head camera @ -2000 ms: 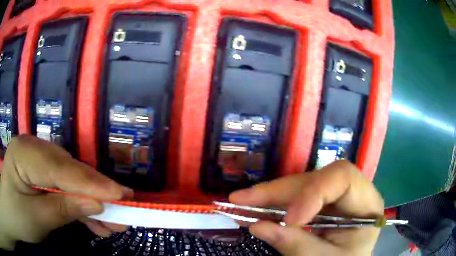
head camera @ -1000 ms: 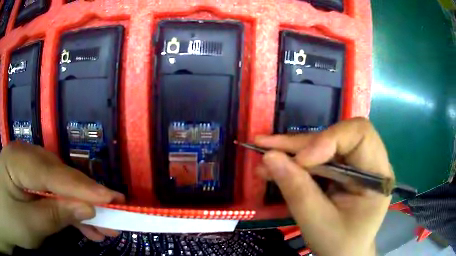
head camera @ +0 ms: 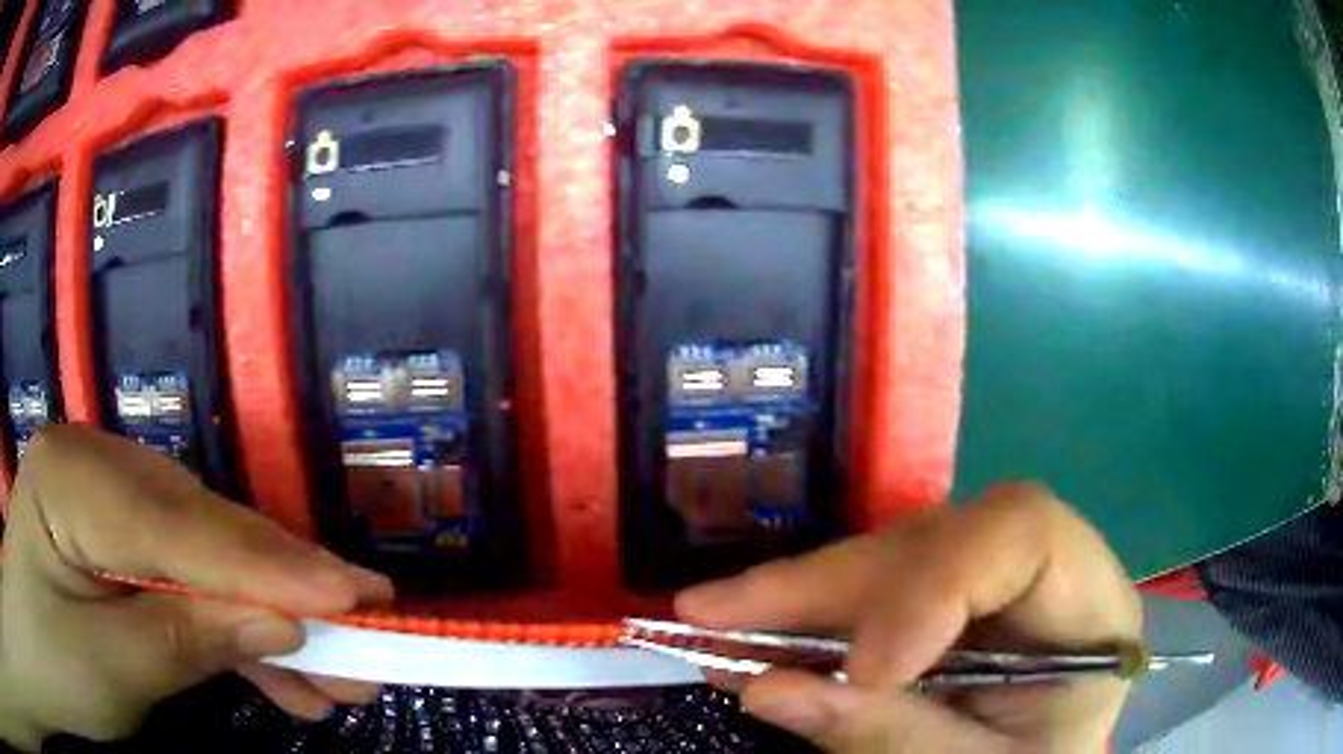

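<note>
My left hand (head camera: 162, 589), at the lower left, pinches a bent white label sheet (head camera: 471, 659) with a red dotted upper edge. My right hand (head camera: 943, 619), at the lower right, holds slim metal tweezers (head camera: 825, 648) pointing left. The tweezer tips touch or nearly touch the sheet's red edge; whether a sticker is between them I cannot tell. Behind the hands, phones with open backs, one on the right (head camera: 737, 295) and one left of it (head camera: 405, 280), lie in a red foam tray (head camera: 567, 295). Their blue circuit boards show at the lower ends.
The green bench top (head camera: 1134, 309) lies right of the tray, with a bright glare streak and an edge at the lower right. More phones sit to the left and upper left. Dark patterned cloth (head camera: 501, 719) shows at the bottom.
The tweezers have moved from beside a phone's right edge back to the label sheet. The tray and phones appear shifted left, with more green bench showing.
</note>
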